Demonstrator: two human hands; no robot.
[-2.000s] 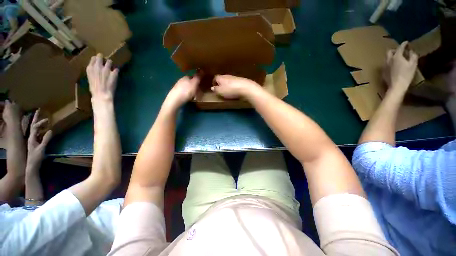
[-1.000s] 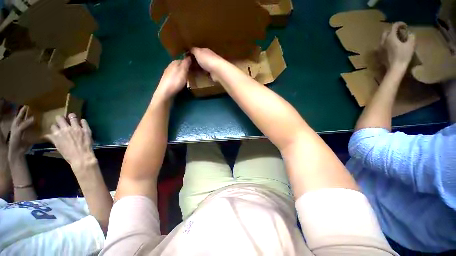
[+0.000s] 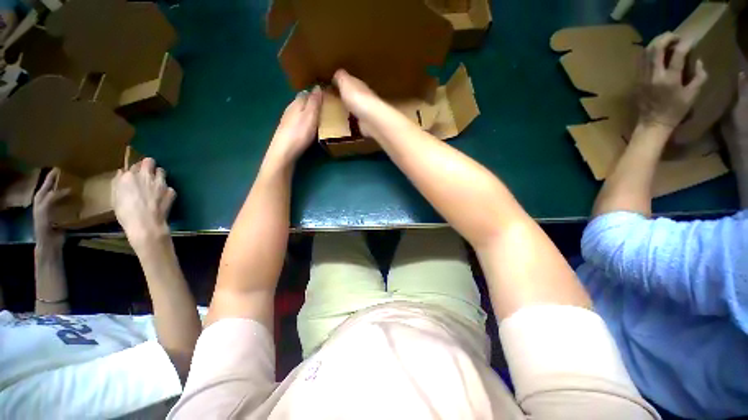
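A part-folded brown cardboard box (image 3: 353, 146) lies on the table in front of me, its tall lid (image 3: 361, 41) standing at the back. The right side flap (image 3: 456, 103) sticks up and outward, unfolded. The left side wall is raised between my hands. My left hand (image 3: 300, 121) presses the outer face of that left wall. My right hand (image 3: 355, 94) reaches across the tray to the inner side of the same wall. Its fingertips are near the back left corner and partly hidden.
The dark green table (image 3: 246, 164) has its front edge before my lap. At left, a person's hands (image 3: 143, 197) work on a box; another open box (image 3: 152, 86) stands behind. At right, a person's hand (image 3: 671, 86) folds a blank (image 3: 603, 66). A box (image 3: 469, 23) stands behind my lid.
My right hand has moved left across the tray to the left wall, which now stands raised. The neighbour at right has lifted a panel of their blank.
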